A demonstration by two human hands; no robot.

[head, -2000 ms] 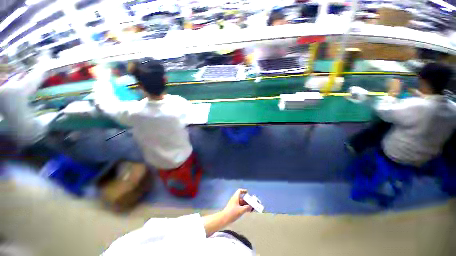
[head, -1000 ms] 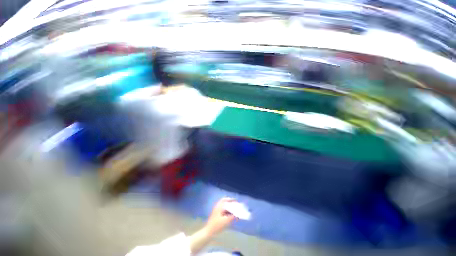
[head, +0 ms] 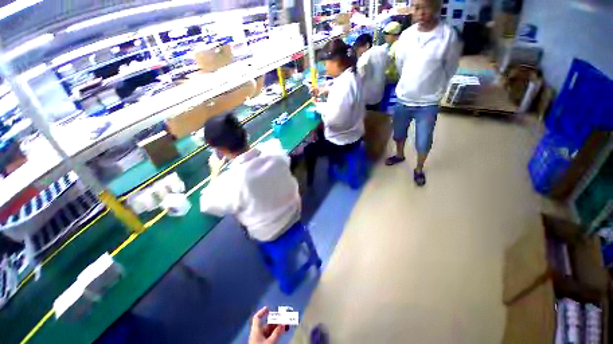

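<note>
My left hand (head: pixel 263 327) is at the bottom edge, partly cut off. Its fingers grip a small white box-like piece (head: pixel 283 316) with faint dark marks, held up above the floor. What the marks are is too small to tell. My right hand is not in view.
Green bench (head: pixel 158 238) with yellow lines runs along the left, bearing white cartons (head: pixel 87 285). A seated worker (head: pixel 259 185) on a blue stool (head: pixel 292 259) is ahead; others sit beyond. A person stands in the aisle (head: pixel 425 74). Open brown cartons (head: pixel 527 269) are at right.
The view has turned right, from facing the bench to looking along the aisle. My left hand still holds the white piece, now lower in the picture with less of the arm showing.
</note>
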